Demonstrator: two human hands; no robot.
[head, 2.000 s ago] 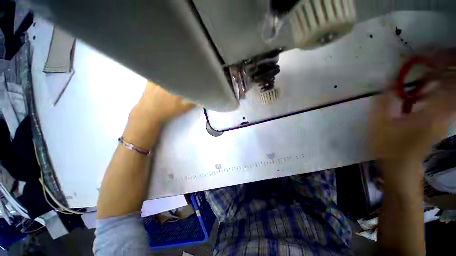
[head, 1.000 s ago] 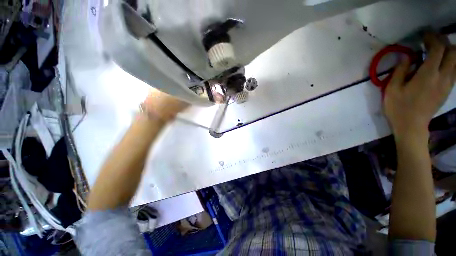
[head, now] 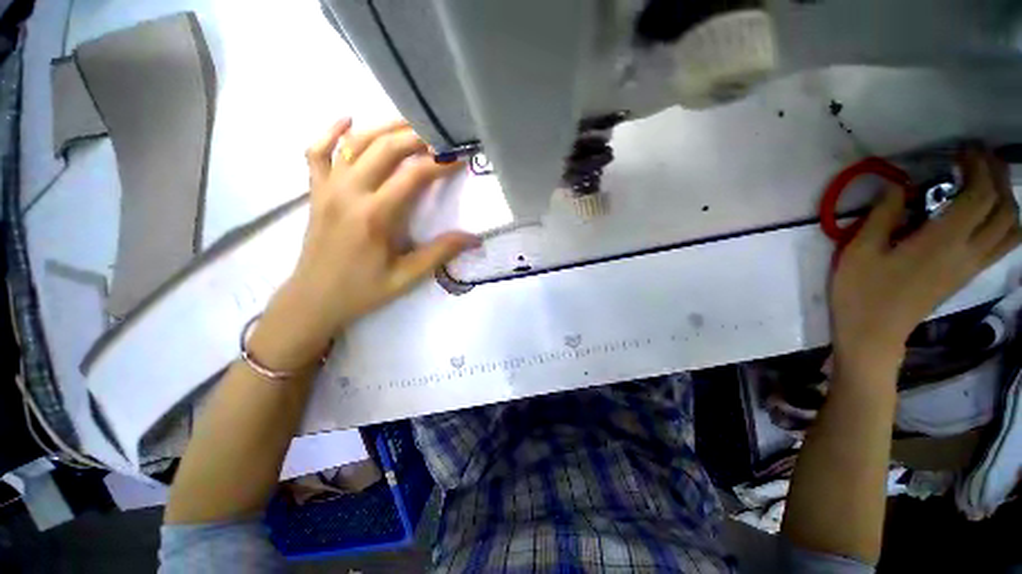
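Note:
A white-faced fabric strip with a dark edge curves from the table's left end, under my left wrist, to the sewing machine head. My left hand lies over its inner end beside the presser foot area, fingers spread, thumb apart. The machine head hides the needle. A taupe piece lies flat at the far left. My right hand is on the red-handled scissors at the right of the table, thumb by the red loop and fingers over the metal part.
The off-white machine head with a ribbed knob overhangs the top centre. A printed ruler runs along the table's front edge. Below are a blue basket with taupe pieces, my plaid-covered lap, and fabric piles at right.
The white strip and large taupe piece now show at left. My left hand has come out from behind the machine head, fingers spread. My right hand remains at the scissors.

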